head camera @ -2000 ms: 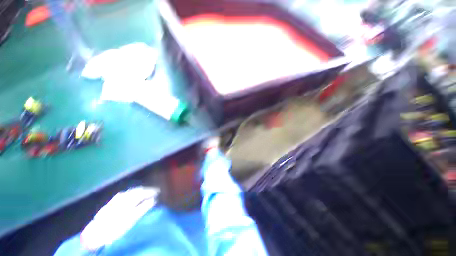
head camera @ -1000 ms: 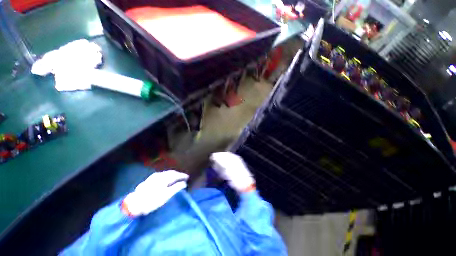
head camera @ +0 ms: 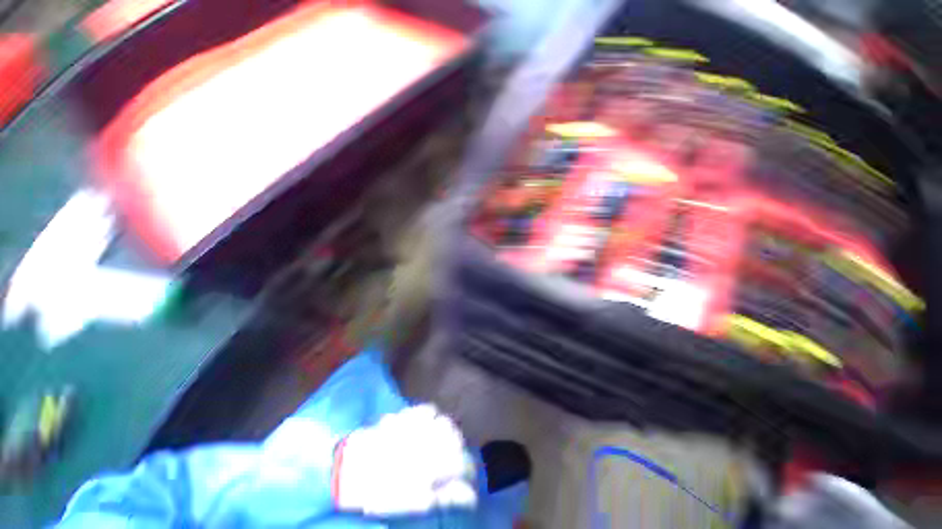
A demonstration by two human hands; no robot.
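Observation:
Everything is blurred. A large black tote (head camera: 578, 356) stands right of the bench, holding many circuit boards (head camera: 666, 232) with yellow and red parts. My left hand (head camera: 408, 463), in a white glove with a red cuff, is low in the middle, in front of my blue smock and apart from the tote. Its fingers look curled, but I cannot tell whether they hold anything. I cannot make out my right hand.
A dark tote with a red-edged, glaring liner (head camera: 274, 114) is at the upper left by the green bench (head camera: 114, 387). A white rag (head camera: 67, 279) and part of a board (head camera: 41, 424) lie there. A pale unclear shape (head camera: 837, 506) is bottom right.
The view has swung right and down towards the board-filled tote, whose contents now show more fully. Both gloves showed one second ago; now only my left one is recognisable.

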